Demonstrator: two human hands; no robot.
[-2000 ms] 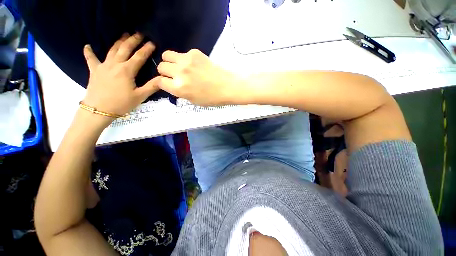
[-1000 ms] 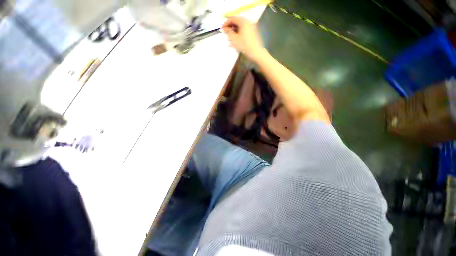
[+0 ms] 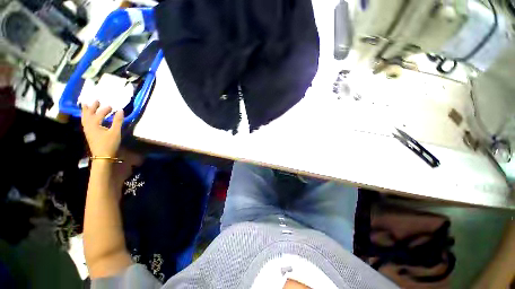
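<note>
A black garment piece (image 3: 254, 51) lies flat on the white table, with a narrow slit open at its lower edge. My left hand (image 3: 101, 128) is at the near edge of the blue basket, left of the cloth. Its fingers are apart, with their tips at the edge of a white piece (image 3: 110, 93); whether they grip it is unclear. My right hand is out of the picture; only a blurred part of the arm shows at the lower right edge.
Black thread snips (image 3: 417, 148) lie at the table's right. The blue basket (image 3: 69, 93) holds scraps. Sewing machine parts (image 3: 435, 28) stand at the upper right. Embroidered dark cloth (image 3: 164, 209) hangs below left. Black straps (image 3: 415, 251) lie on brown cardboard below right.
The view has swung back left from the right side of the table. My left hand now shows at the basket. My right hand has gone out of view. The cloth's slit edge now shows uncovered.
</note>
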